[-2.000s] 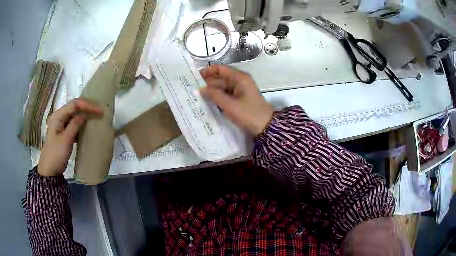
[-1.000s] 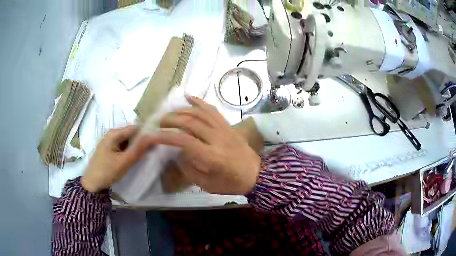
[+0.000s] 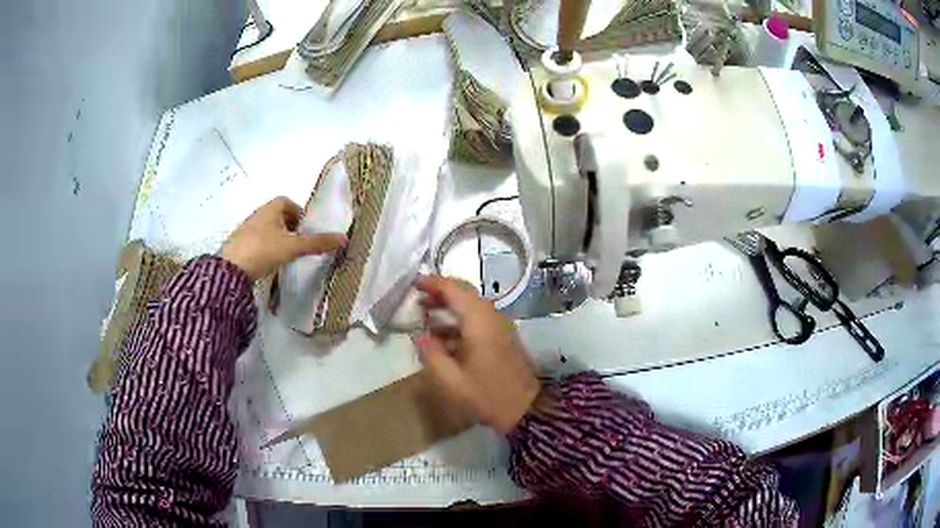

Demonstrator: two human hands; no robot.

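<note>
My left hand (image 3: 294, 239) lies on a khaki bundle (image 3: 363, 222) with many layered edges, thumb and fingers around its white-topped left side. White backing layers (image 3: 409, 211) lie along the bundle's right side. My right hand (image 3: 469, 351) is slightly blurred at the lower right end of the white layers; its fingertips are at their corner, and whether they pinch it is unclear. A flat brown piece (image 3: 376, 428) lies below, partly under my right hand. Another khaki bundle (image 3: 139, 299) lies at the left table edge, partly behind my left sleeve.
The sewing machine (image 3: 701, 144) stands right, a tape roll (image 3: 482, 263) beside its needle area. Black-handled shears (image 3: 809, 294) lie right. More khaki bundles (image 3: 345, 36) lie along the back. A control panel (image 3: 871, 36) is at top right, a notions box (image 3: 907, 438) at lower right.
The view has shifted, showing more of the table's back. My hands have moved apart; the left is now on the layered bundle. The white piece they were both handling is no longer between them.
</note>
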